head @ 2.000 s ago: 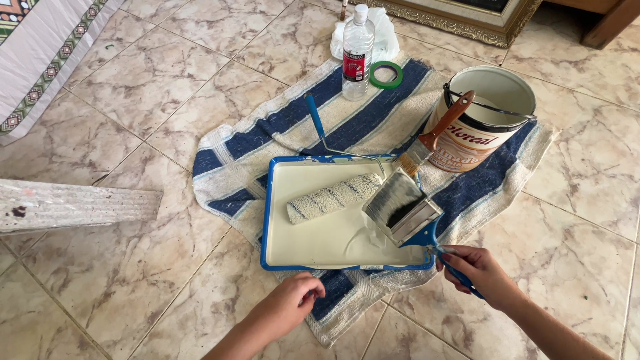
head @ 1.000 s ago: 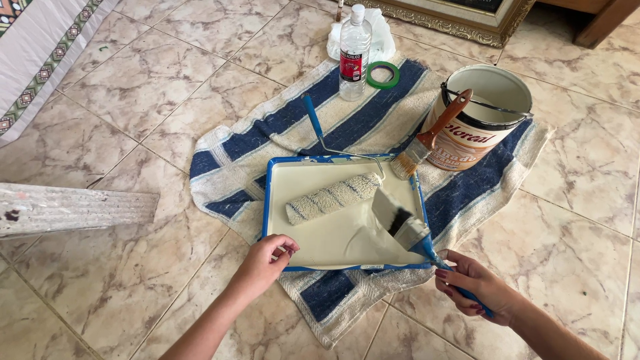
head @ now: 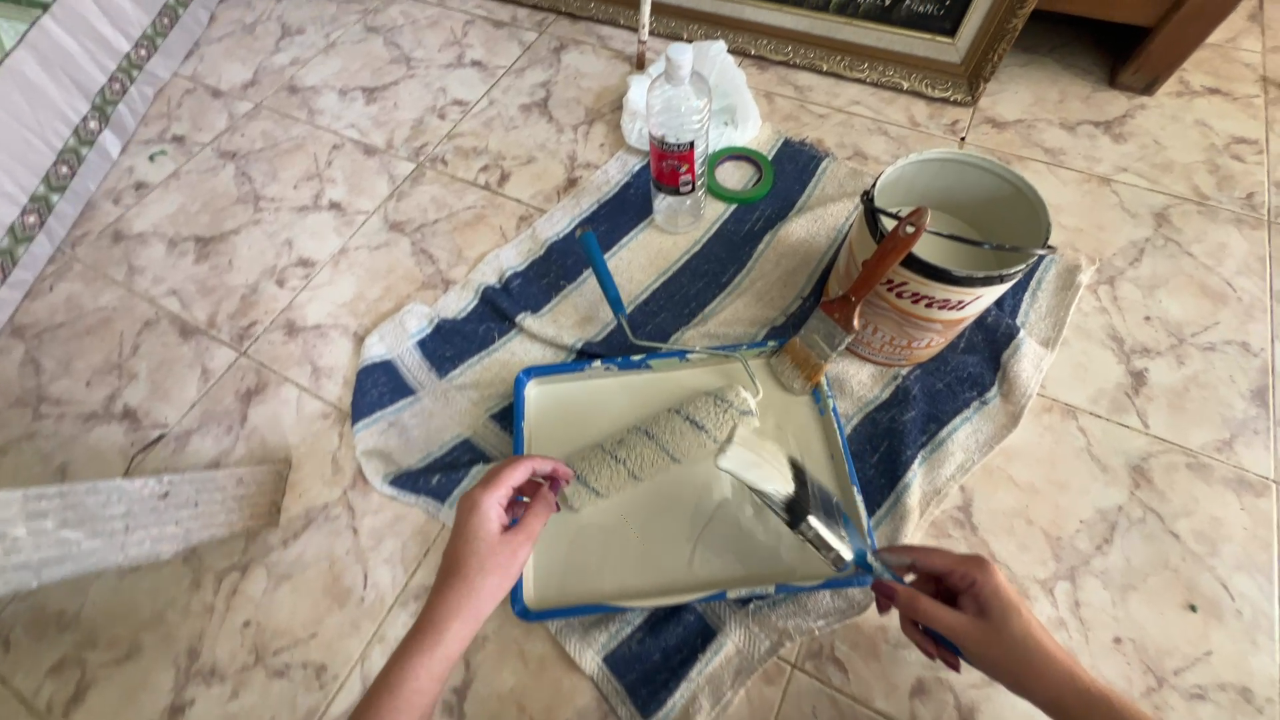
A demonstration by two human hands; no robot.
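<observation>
My right hand (head: 945,610) grips the blue handle of a flat paintbrush (head: 785,500), its bristles coated in cream paint and tilted over the paint tray. My left hand (head: 510,515) is at the left side of the blue-rimmed paint tray (head: 518,430), fingers curled beside the near end of a paint roller (head: 655,450); whether they touch the roller or the rim I cannot tell. The roller lies in cream paint, its blue handle (head: 602,272) beyond the far rim. A second brush with a brown handle (head: 880,265) rests between the tray's far right corner and the paint bucket (head: 925,300).
A blue-and-cream striped towel (head: 700,290) lies under the tray. Beyond are a clear plastic bottle (head: 680,140), green tape roll (head: 745,175), white plastic bag (head: 735,95) and gilded frame (head: 800,45). A paint-spotted board (head: 140,520) is at left, patterned fabric (head: 110,110) upper left.
My left hand has moved up from below the tray to its left side. The brush in my right hand has turned, and its bristles now show side-on over the paint.
</observation>
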